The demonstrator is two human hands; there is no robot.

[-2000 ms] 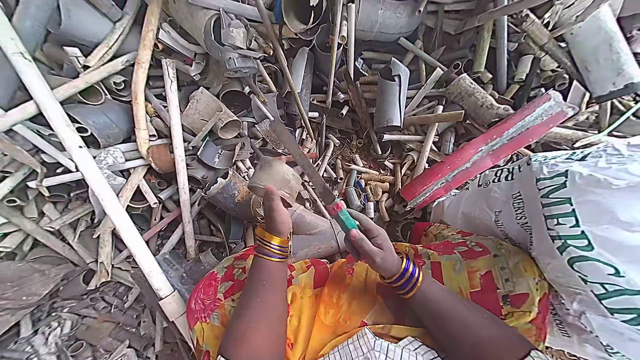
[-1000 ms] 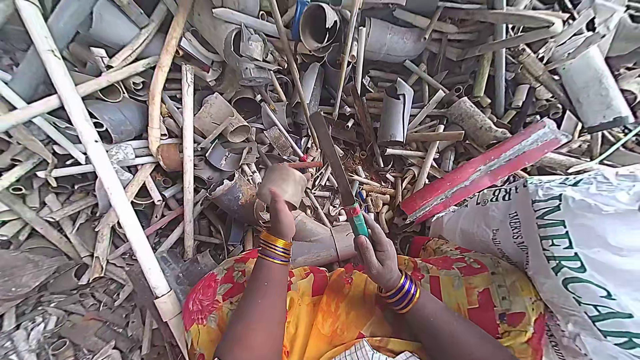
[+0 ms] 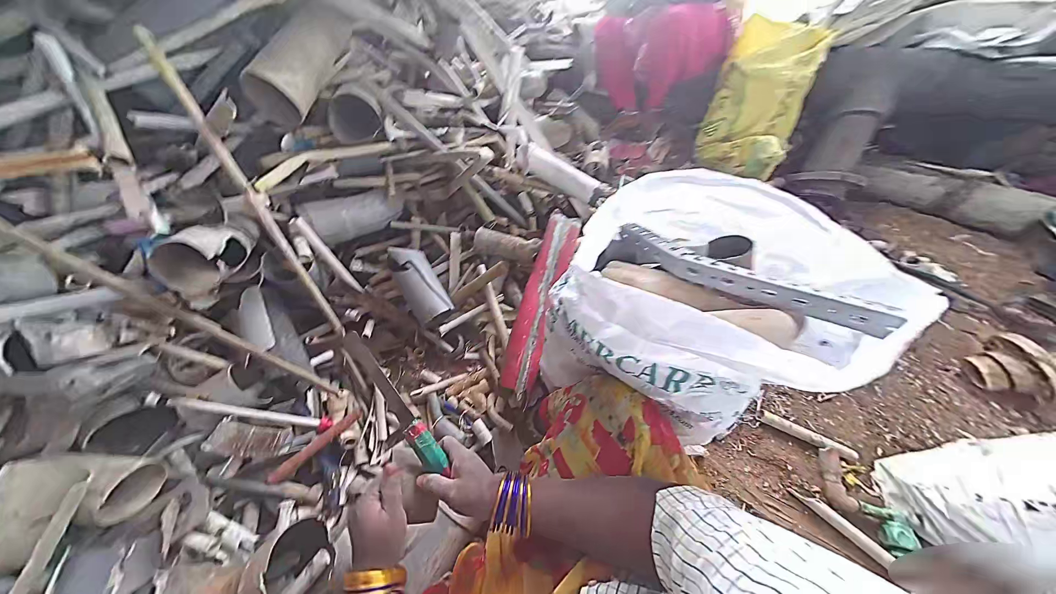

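Observation:
My right hand (image 3: 466, 487) is closed on the green and red handle of a saw-like blade tool (image 3: 396, 394), whose flat metal blade points up and left over the scrap. Just left of it, my left hand (image 3: 379, 516) is on a short, pale pipe piece (image 3: 412, 487), partly hidden behind the fingers and the other hand. Small pipe offcuts (image 3: 474, 392) lie beyond the hands. A red, grey-streaked plastic length (image 3: 540, 305) leans against a white woven sack (image 3: 643, 346).
Plastic pipe scrap (image 3: 346, 219) heaps ahead and left. The open sack holds a perforated grey strip (image 3: 767, 289) and pipe pieces. A person in pink clothing (image 3: 660, 49) is near a yellow sack (image 3: 763, 91) at the back. Brown ribbed fittings (image 3: 1011, 363) and another white sack (image 3: 973, 487) lie right.
The view has swung to the right, bringing the sack's open top and the person behind into sight. The blade tool and the pipe piece remain in my hands.

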